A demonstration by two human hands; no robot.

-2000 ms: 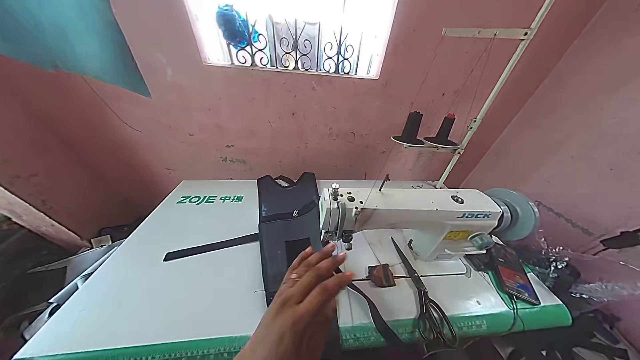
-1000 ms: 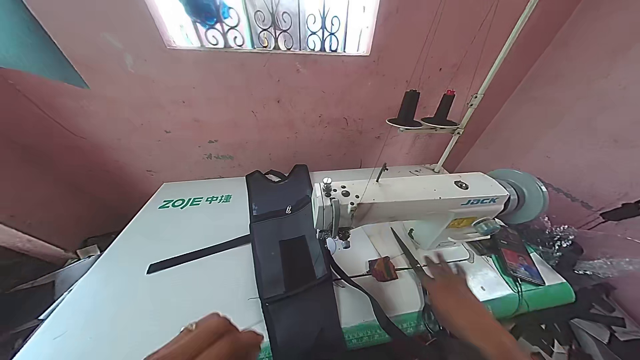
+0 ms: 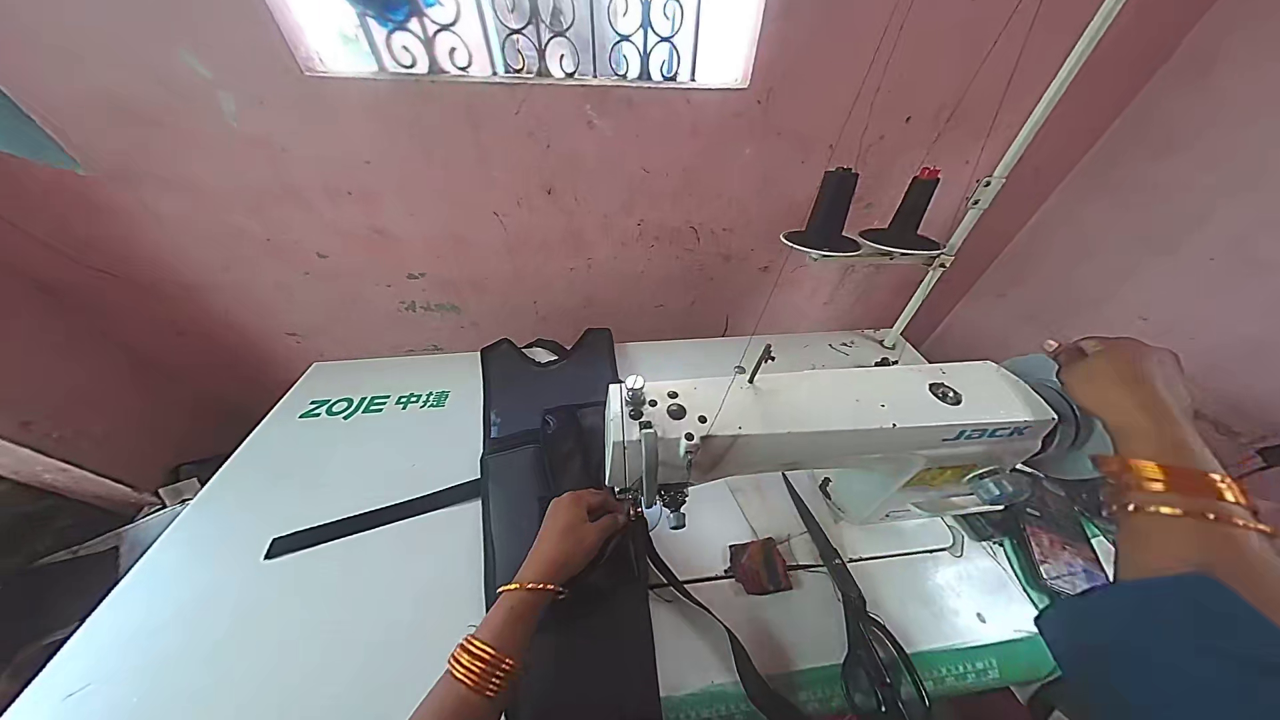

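A white Jack sewing machine (image 3: 830, 420) stands on a white table. My left hand (image 3: 578, 545) presses its fingers on a black fabric piece (image 3: 515, 500), right beside the needle area under the machine's head. From the fabric a black strap (image 3: 375, 518) extends left, and another black strap (image 3: 715, 625) curves down toward the front edge. My right hand (image 3: 1125, 385) rests over the handwheel (image 3: 1065, 420) at the machine's right end; its fingertips are partly hidden. Black-handled scissors (image 3: 850, 600) lie right of the needle area, near a small dark red cloth piece (image 3: 760, 566).
Two black thread cones (image 3: 832, 210) sit on a stand (image 3: 960, 235) behind the machine. A phone (image 3: 1062, 550) lies below the handwheel. The table (image 3: 360, 620) meets a pink wall behind, under a grilled window.
My right hand has moved from near the scissors to the handwheel. My left hand has gone from the table's front, left of the fabric, up to the fabric beside the needle area.
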